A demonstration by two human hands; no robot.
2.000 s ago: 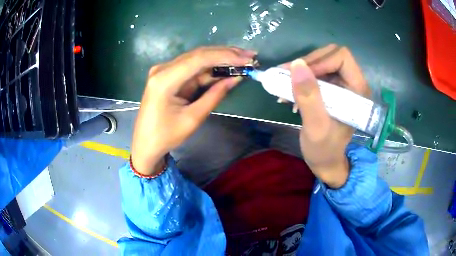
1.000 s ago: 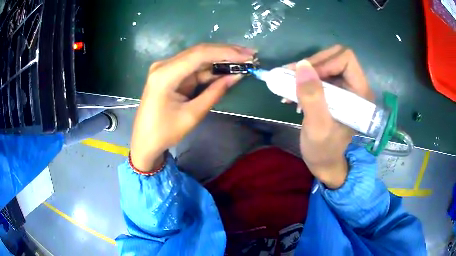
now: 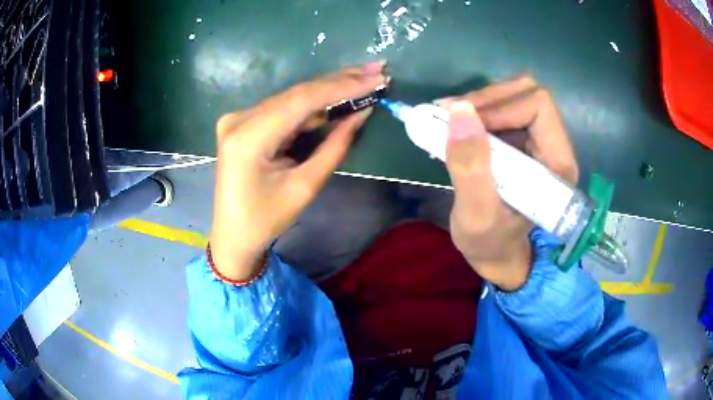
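Observation:
My left hand [image 3: 270, 156] holds a small black housing [image 3: 356, 104] between thumb and fingers, above the green bench. The housing shows edge-on as a thin bar, its right end tilted up. My right hand [image 3: 500, 172] grips a white labelled dispensing syringe [image 3: 520, 183] like a pen. Its blue needle [image 3: 391, 107] points left at the right end of the housing; whether it touches cannot be told. A green adapter [image 3: 588, 223] sits at the syringe's rear with a clear hose [image 3: 611, 254] behind it.
Stacked black blister trays [image 3: 74, 117] stand at the left. A red tray [image 3: 688, 78] is at the right edge. Whitish glue residue [image 3: 399, 27] lies on the green bench [image 3: 258, 47]. The bench's pale front edge runs below my hands. Grey floor with yellow lines lies beyond it.
The housing has tilted, its right end now higher. The syringe has turned steeper, its green rear end lower and further left. Both hands keep their hold. The whole view has shifted slightly.

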